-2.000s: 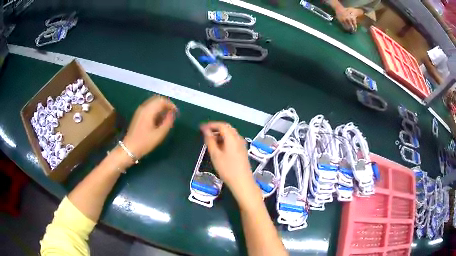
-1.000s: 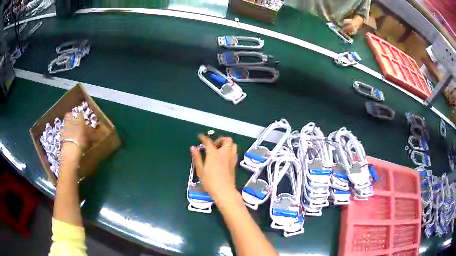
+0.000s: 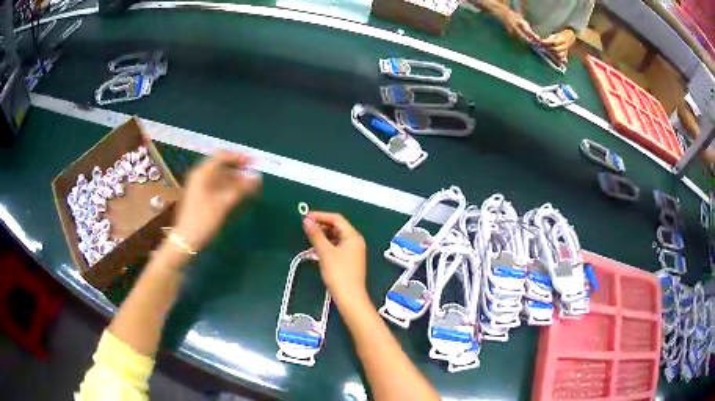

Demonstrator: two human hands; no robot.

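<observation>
My left hand [image 3: 215, 196] is blurred, raised between the carton and my right hand. A pale spot shows at its fingertips, but I cannot tell if it holds a white fitting. My right hand [image 3: 339, 254] has its thumb and fingertips together, with a small pale ring [image 3: 303, 208] at their tips. A looped cable unit [image 3: 299, 333] lies below it, blue-and-white end towards me; the right hand partly covers its upper end. The open carton of white fittings [image 3: 161, 205] stands at left. A pile of cable units [image 3: 506, 270] lies at right.
A pink compartment tray [image 3: 541, 364] lies under the pile's right side. Several cable units [image 3: 388, 135] lie beyond the white strip [image 3: 333, 184]. Across the line are a person's hands [image 3: 555, 43], an orange-red tray [image 3: 635, 110] and another carton [image 3: 411, 16].
My left hand has come out of the carton and moved right. My right hand's fingers have closed together and the ring has moved left with them. The cable unit below is more exposed.
</observation>
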